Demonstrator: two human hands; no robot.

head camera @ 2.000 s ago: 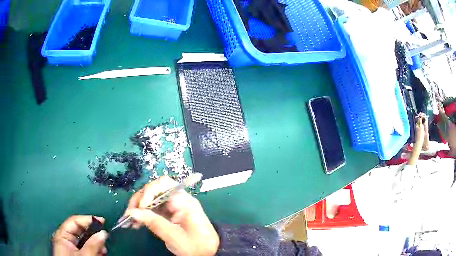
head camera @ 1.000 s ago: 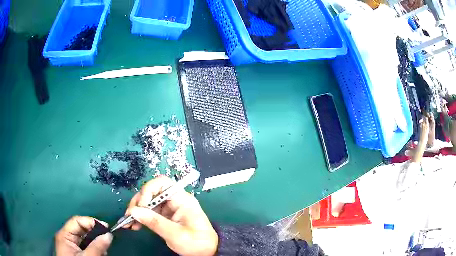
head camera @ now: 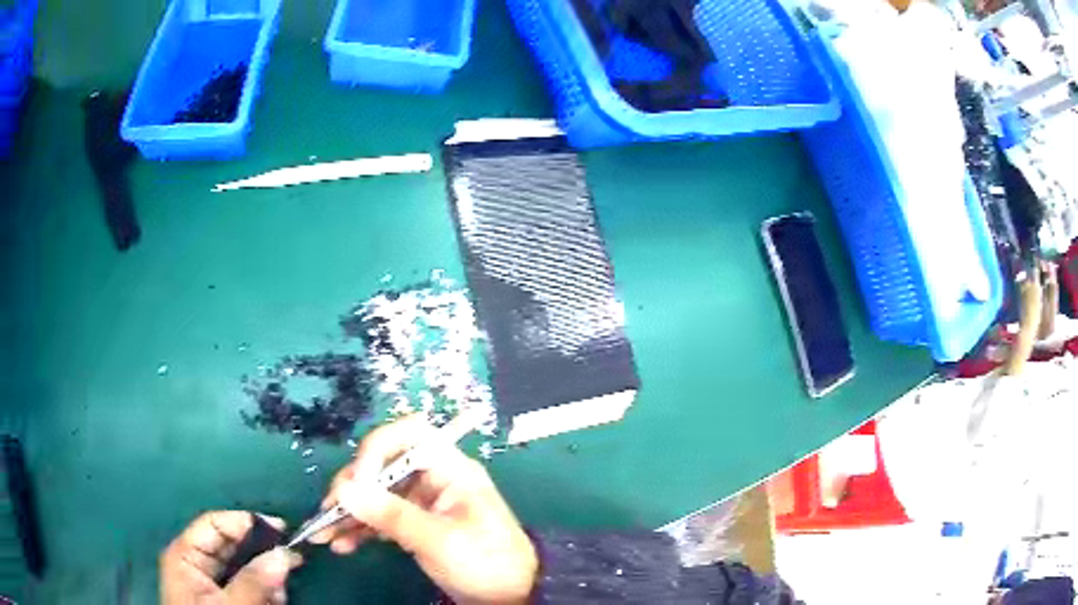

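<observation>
My left hand point(head camera: 231, 560) is at the lower left, cut off by the bottom edge, and pinches a small black part point(head camera: 253, 544) between thumb and fingers. My right hand point(head camera: 440, 515) holds silvery tweezers point(head camera: 396, 472), their tip at the black part. Whether the tip grips anything is too small to tell. Above my hands lie a heap of small black pieces point(head camera: 310, 397) and small white bits point(head camera: 423, 350). To their right is the black sheet point(head camera: 543, 266) with silvery dotted rows and a white strip at each short end.
A white pointed stick point(head camera: 325, 173), black strip point(head camera: 114, 177) and two small blue bins point(head camera: 189, 140) point(head camera: 390, 69) lie above. Large blue baskets point(head camera: 709, 122) point(head camera: 881, 260) stand upper right, near a phone point(head camera: 809, 303). Another black strip point(head camera: 21, 502) is far left. Another person's arm point(head camera: 1031, 321) shows at right.
The whole view has shifted, so the table items sit slightly farther right. The tweezers' tip has moved in to the black part from just beside it. Both hands keep their holds.
</observation>
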